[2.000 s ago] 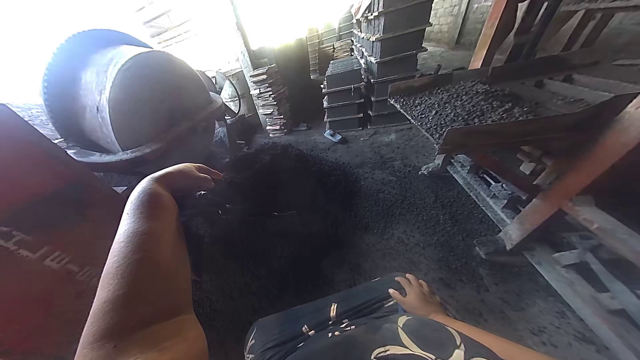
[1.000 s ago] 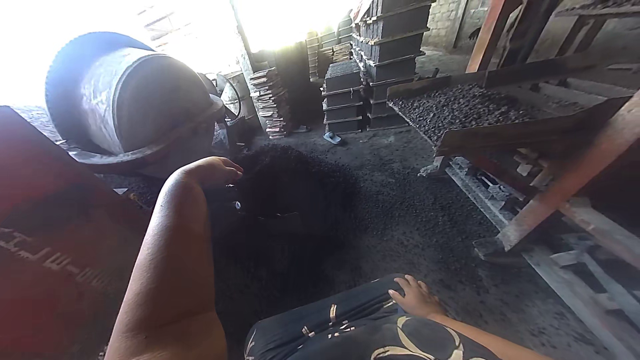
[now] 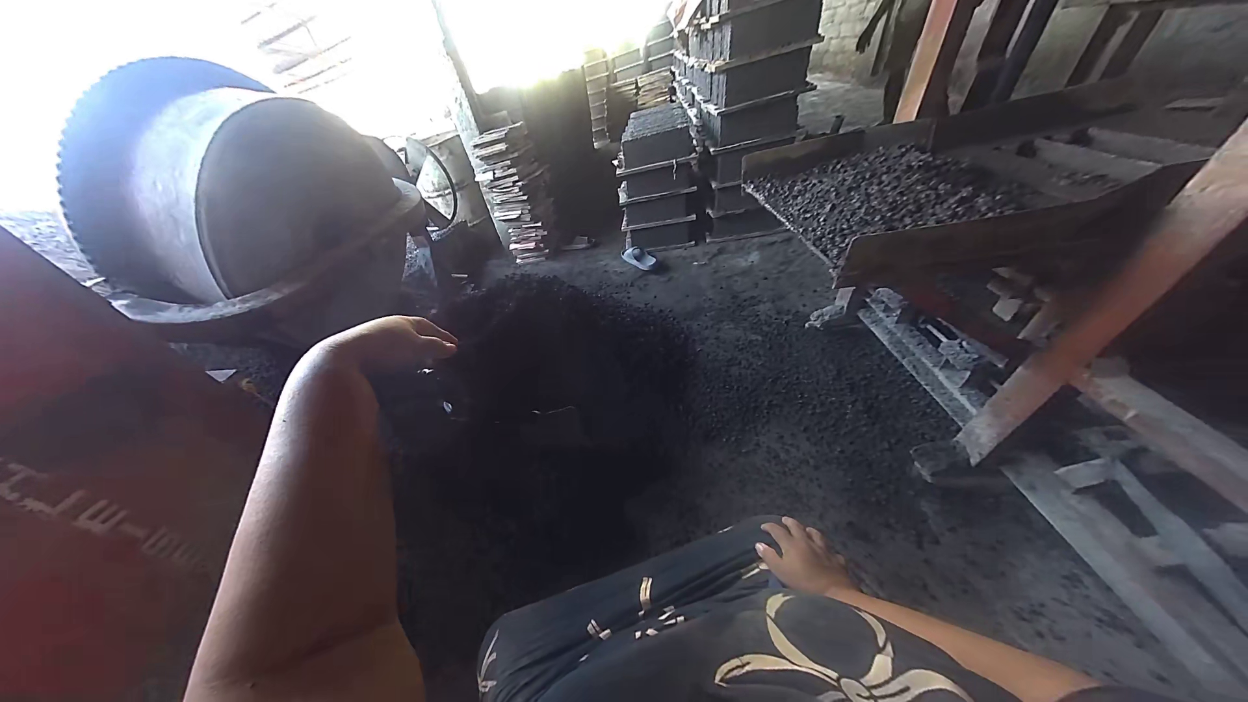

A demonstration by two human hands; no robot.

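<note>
My left hand (image 3: 395, 343) reaches out at left centre, bent at the wrist, over the near left edge of a heap of dark aggregate (image 3: 575, 331). Its fingers point right; what lies beneath the palm is hidden, so I cannot tell if it holds anything. My right hand (image 3: 804, 558) rests with fingers apart on the dark patterned cloth (image 3: 624, 604) over my leg. Beyond my left hand stands the drum of a concrete mixer (image 3: 292, 185). A red panel (image 3: 117, 468) with pale markings is left of my arm.
A tray of gravel (image 3: 877, 200) on a wooden and metal frame (image 3: 1111, 292) stands at right. Stacked blocks on boards (image 3: 746, 107) rise at the back, beside a pile of thin boards (image 3: 512, 190). A sandal (image 3: 641, 258) lies on the floor. A partly seen person (image 3: 902, 49) stands at the back right.
My left hand has moved right, from beside the mixer drum towards the dark heap, mostly between the two earlier frames. My right hand has stayed on my leg.
</note>
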